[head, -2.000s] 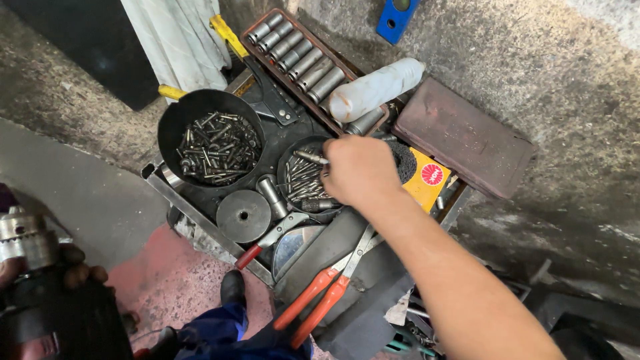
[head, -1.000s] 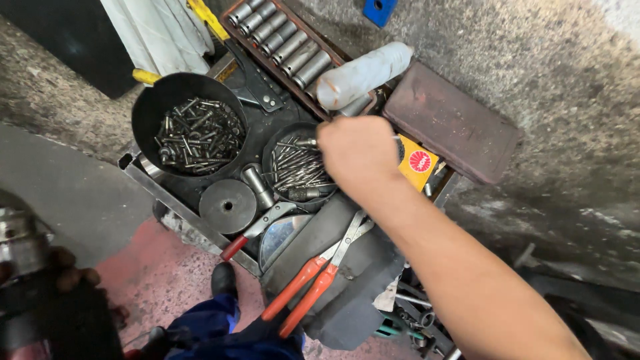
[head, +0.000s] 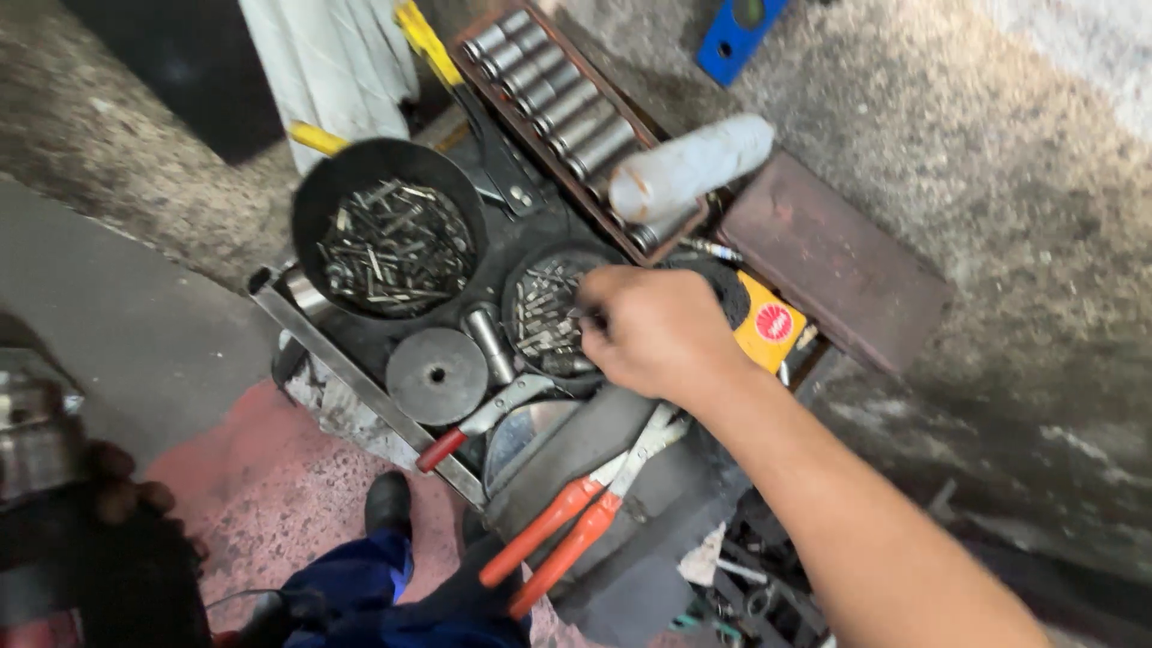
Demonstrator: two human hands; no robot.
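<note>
My right hand (head: pixel 661 333) reaches over the smaller round container of metal bits (head: pixel 544 315), its fingers bent down at the right rim. Whether a bit is between the fingertips is hidden. At the left edge, blurred, my left hand (head: pixel 130 490) is wrapped around a dark power drill (head: pixel 99 567) with a metal chuck (head: pixel 36 432). Left of the smaller container stands a larger black bowl (head: pixel 477 225) full of loose metal bits. A grey metal disc (head: pixel 436 376) with a centre hole and a steel socket (head: pixel 489 342) lie between them and the tray edge.
Orange-handled pliers (head: pixel 585 504) and red-handled locking pliers (head: pixel 486 423) lie nearer me. Behind are a tray of sockets (head: pixel 558 99), a whitish cylinder (head: pixel 693 168), a closed brown case (head: pixel 837 256) and a yellow box (head: pixel 767 319). A metal edge (head: pixel 360 382) borders the tool tray.
My right hand's fingers were down among the bits two seconds ago, then the hand was at the container's upper right; now it is lower over the right rim. The left hand keeps the drill.
</note>
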